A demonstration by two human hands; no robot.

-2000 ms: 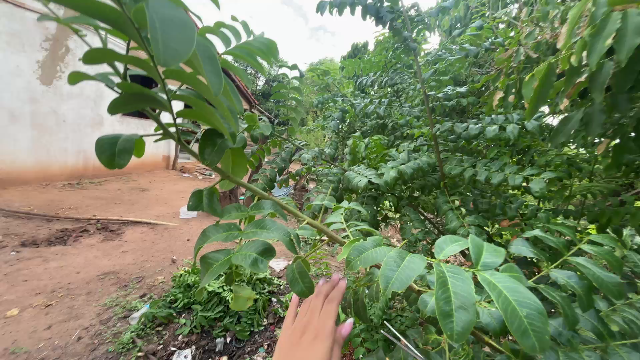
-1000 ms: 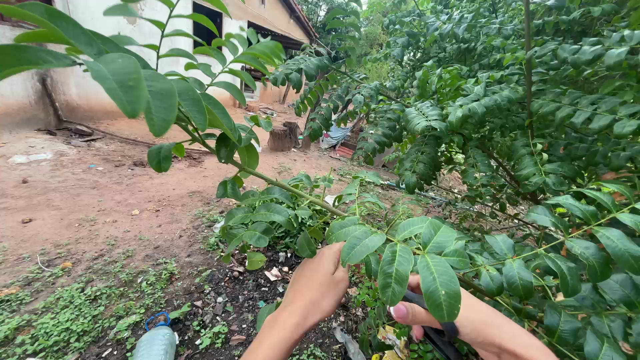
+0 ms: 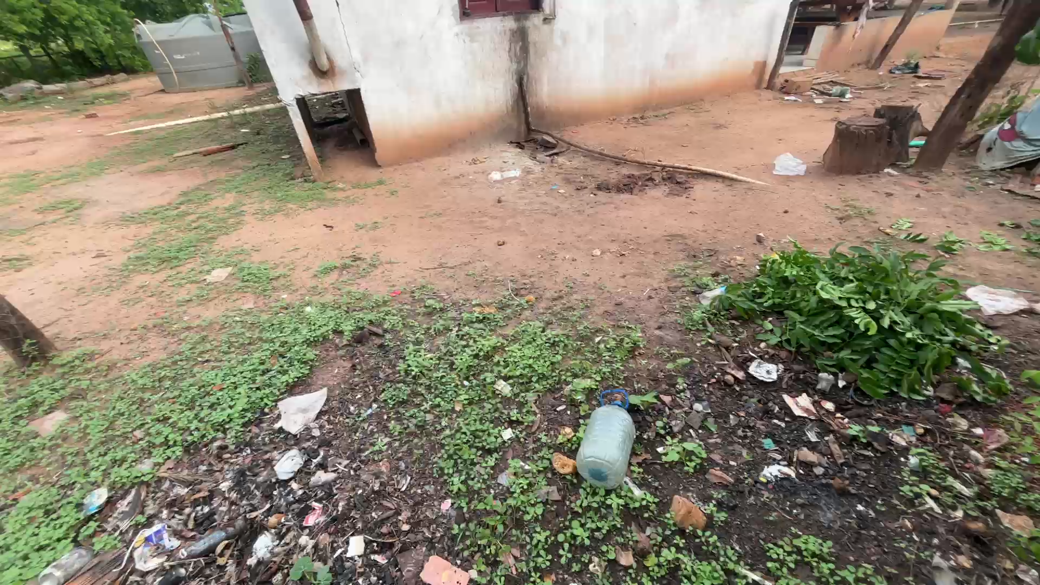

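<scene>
Neither of my hands shows in the head view at this moment. A heap of cut leafy green branches [image 3: 869, 317] lies on the ground at the right. Left of it and lower, a large clear plastic jug with a blue handle [image 3: 607, 445] rests on its side among low weeds. What my hands hold or touch is out of sight.
Litter and broken bricks [image 3: 688, 513] are strewn over dark soil. Behind stand a whitewashed wall [image 3: 650, 57], a tree stump [image 3: 857, 146] and a leaning wooden post [image 3: 975, 85]. A long pole [image 3: 650, 160] lies on bare earth. A grey water tank [image 3: 195, 53] stands far left.
The view has swung far to the left and down. Both hands, the dark-handled tool by my right hand and the near leafy branch have gone out of view.
</scene>
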